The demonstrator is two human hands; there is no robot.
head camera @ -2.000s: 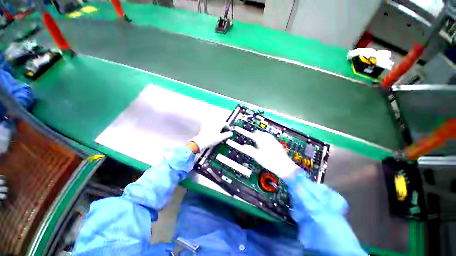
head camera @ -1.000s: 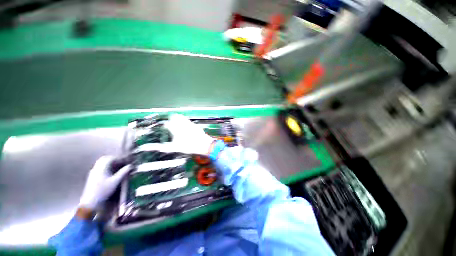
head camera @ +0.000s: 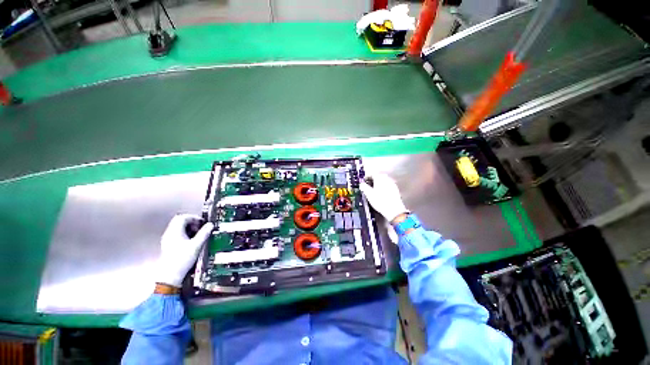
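Note:
A green circuit board (head camera: 285, 239) lies in a black pallet (head camera: 313, 280) on the metal bench plate (head camera: 107, 249). Three red-orange toroidal inductors (head camera: 307, 218) stand in a column on the board, with three white strips (head camera: 247, 224) to their left. My left hand (head camera: 182, 247), in a white glove, is at the pallet's left rail with its fingertips on the edge. My right hand (head camera: 384, 197), also gloved, is at the pallet's right rail near the upper corner. Fingers of both hands are partly hidden at the rails.
A dark green conveyor belt (head camera: 235, 107) runs behind the plate. A small black parts tray (head camera: 476, 171) with a yellow item sits at the bench's right end. A black tote (head camera: 606, 285) holding pallets and a pale green plate is at lower right. Orange-red posts stand by the belt.
My right hand has moved from over the board to the pallet's right rail, uncovering the inductors. My left hand stays at the left rail. The view has swung right, then slightly back left.

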